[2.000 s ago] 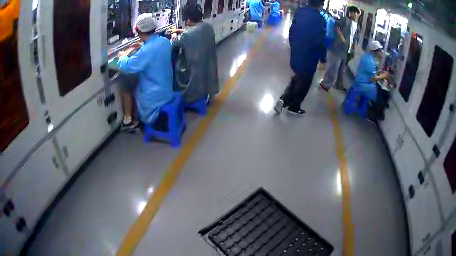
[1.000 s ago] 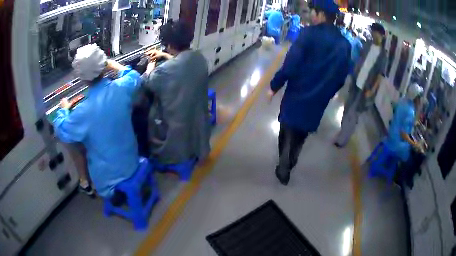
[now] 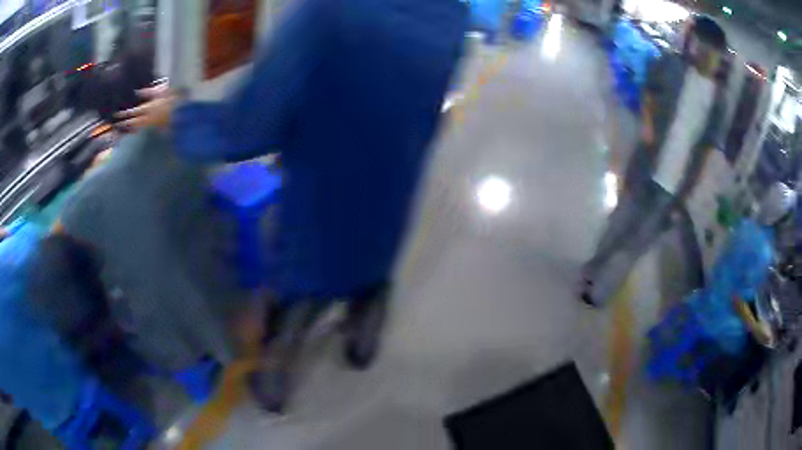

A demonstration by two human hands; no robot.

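Note:
A black rectangular tray (image 3: 532,417) shows at the bottom edge of the view, right of centre, above the grey floor. It is tilted and cut off by the picture's lower edge. Its surface is dark and blurred, so pockets cannot be made out. Neither my left hand nor my right hand is in the picture. What holds the tray is hidden below the edge.
A person in a dark blue coat (image 3: 360,132) stands close ahead, left of centre. Seated workers and blue stools (image 3: 251,185) are at the left. A person in grey (image 3: 686,114) is ahead right, with a seated worker (image 3: 739,264) nearer. Yellow lines (image 3: 623,352) mark the aisle.
The people and stools appear nearer and larger. The dark blue coat has shifted left beside the seated workers. The tray has moved right and lower in the picture, with less of it showing.

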